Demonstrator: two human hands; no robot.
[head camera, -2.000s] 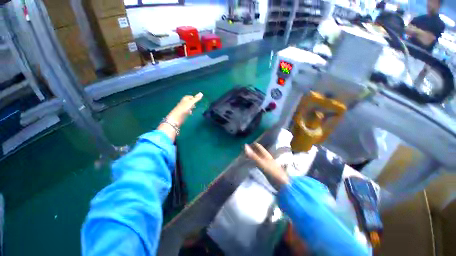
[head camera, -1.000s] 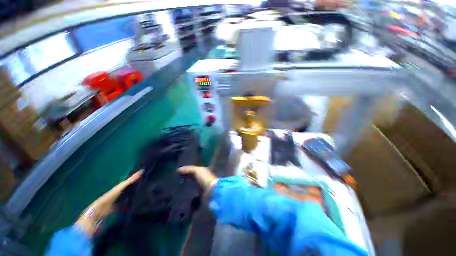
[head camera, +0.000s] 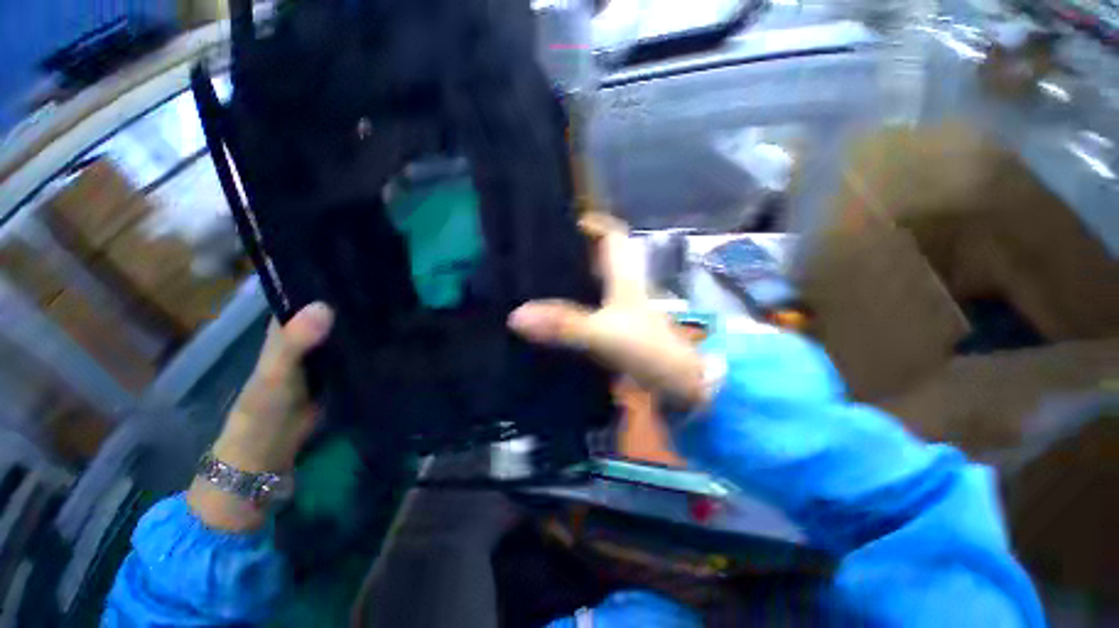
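A thick black stack of frames (head camera: 405, 356) is held up close to the camera and fills the upper middle of the view, blurred. Green shows through an opening in its middle. My left hand (head camera: 268, 393) grips its left edge, thumb on the near face. My right hand (head camera: 626, 325) grips its right edge, thumb on the near face. Fingers behind the stack are hidden. The orange-brown fixture plate (head camera: 644, 423) shows partly behind and below my right hand, with a teal cover edge beside it.
An open brown carton (head camera: 884, 288) stands at the right, with something dark inside. A red button (head camera: 703, 507) is on the machine's front edge. A dark meter with an orange end (head camera: 749, 270) lies on the white base. Brown boxes (head camera: 117, 209) stand at the far left.
Both hands have lifted the black stack from the green belt, up and towards the camera. The view has turned right and down, bringing more of the carton into view.
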